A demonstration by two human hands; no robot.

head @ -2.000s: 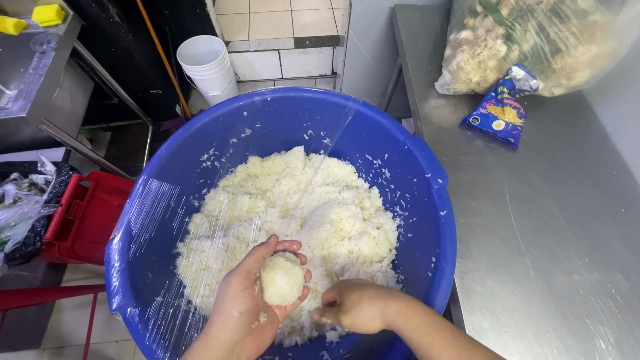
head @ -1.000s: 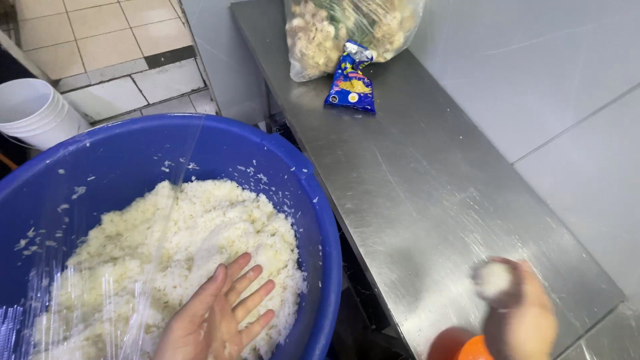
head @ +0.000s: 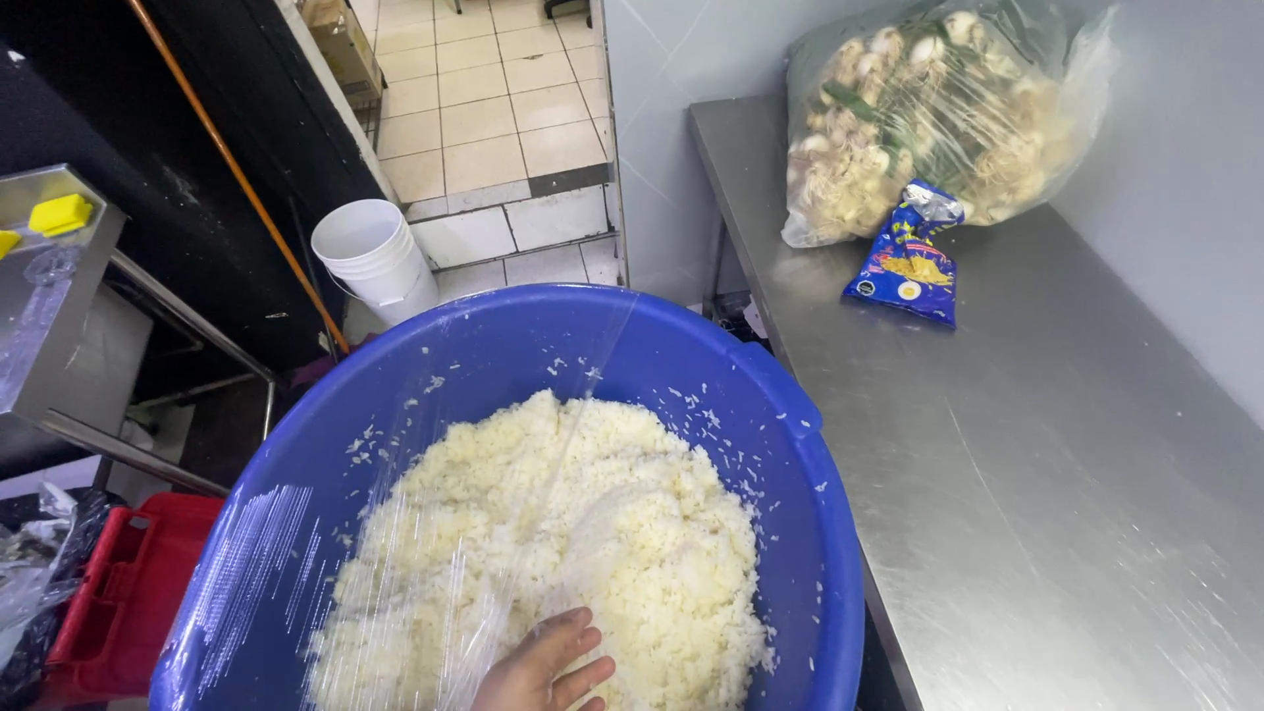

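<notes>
My left hand (head: 549, 664) is at the bottom edge, over the cooked white rice (head: 592, 533), with its fingers apart and nothing in it. A large blue plastic tub (head: 800, 513) holds the rice, and loose grains stick to its inner wall. Clear plastic film (head: 247, 573) covers the tub's left side and part of the rice. My right hand is out of view, and no rice ball shows.
A steel table (head: 1037, 474) runs along the right, bearing a clear bag of onions (head: 918, 128) and a blue snack packet (head: 907, 265). Behind the tub stands a white bucket (head: 375, 259). A red plastic container (head: 138, 592) and a steel counter (head: 59, 326) with yellow sponges are at left.
Two seconds ago my left hand held a rice ball; it is now empty. One second ago my right hand held a rice ball over the steel table; that hand has left view. The view has swung back left.
</notes>
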